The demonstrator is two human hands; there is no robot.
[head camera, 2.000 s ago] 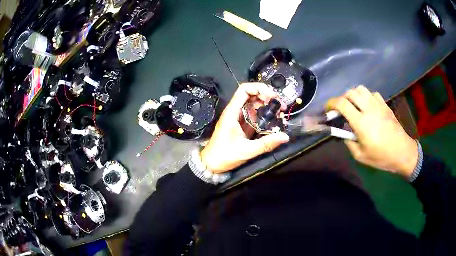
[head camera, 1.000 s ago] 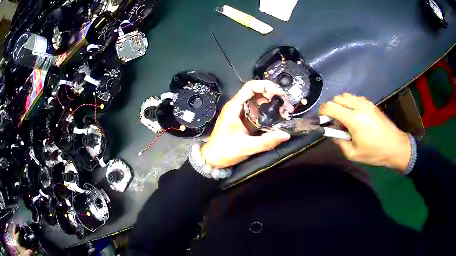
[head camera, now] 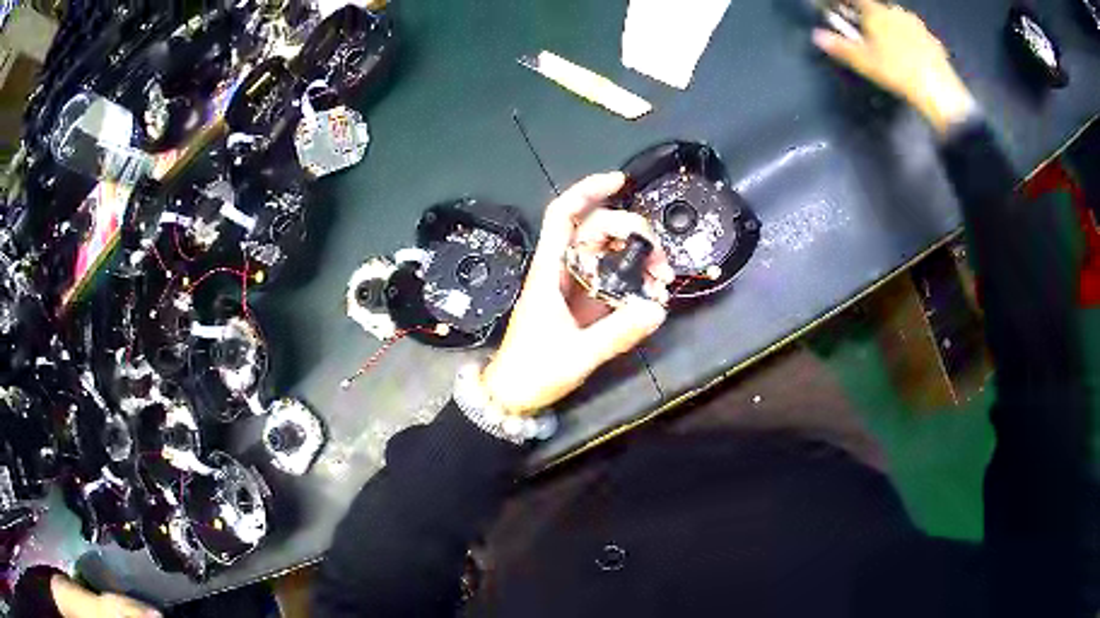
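Observation:
My left hand (head camera: 567, 320) holds a lens module (head camera: 621, 268), a short black barrel on a small board, between thumb and fingers. Behind it on the bench lies a round black housing (head camera: 688, 217) with a dark board and centre hole inside. A second open housing (head camera: 468, 275) lies to the left, with a whitish round plate (head camera: 372, 297) and red lead wires beside it. My right hand (head camera: 890, 54) is out at the far right side of the bench, by a small blurred object at its fingertips; whether it grips this is unclear.
A crowd of wired units (head camera: 229, 362) covers the bench's left. A pale utility knife (head camera: 587, 85), a white paper sheet (head camera: 673, 39) and a black oval unit (head camera: 1035, 48) lie at the far side. Another person's hand (head camera: 97, 600) shows at lower left. A red stool (head camera: 1071, 205) stands right.
My right hand, which was at the lens module with a white-handled tool, has moved away to the far right of the bench. My left hand still holds the module, slightly further left.

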